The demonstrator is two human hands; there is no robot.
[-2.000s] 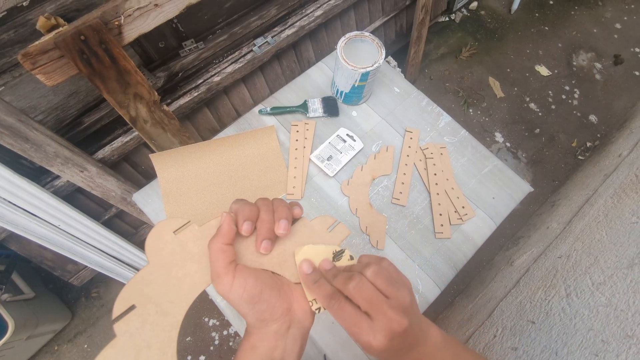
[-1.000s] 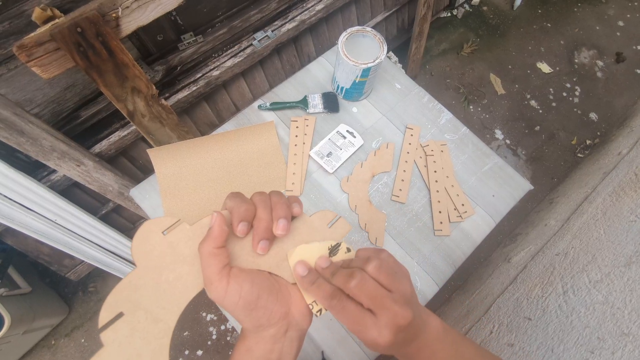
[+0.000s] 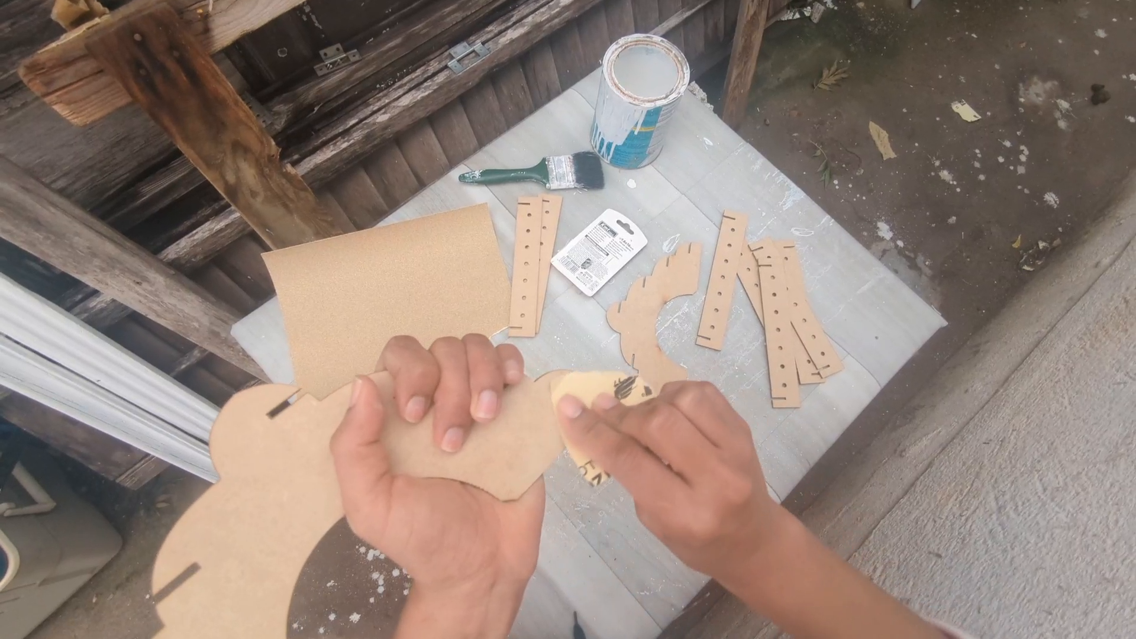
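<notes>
My left hand (image 3: 444,479) grips one arm of a large scalloped, curved fiberboard piece (image 3: 240,506) with slots along its outer edge. In my right hand (image 3: 683,470) is a folded piece of sandpaper (image 3: 590,395), its printed yellowish backing outward, pressed at the end of that arm. Beyond my hands a sheet of sandpaper (image 3: 399,284) lies on the table, beside thin strips with holes (image 3: 525,266). A smaller scalloped piece (image 3: 648,306) lies right of a white blister card (image 3: 600,251).
The grey table (image 3: 852,302) also bears several perforated strips (image 3: 777,328), a green-handled paintbrush (image 3: 532,171) and a paint can (image 3: 639,102). A wooden fence with a brace (image 3: 204,124) stands behind, a concrete ledge (image 3: 1021,470) at right, a grey bin (image 3: 53,541) at lower left.
The sandpaper in my right hand has shifted round the arm's end, which shows more of its pointed lower corner. My left hand keeps its grip on the scalloped piece.
</notes>
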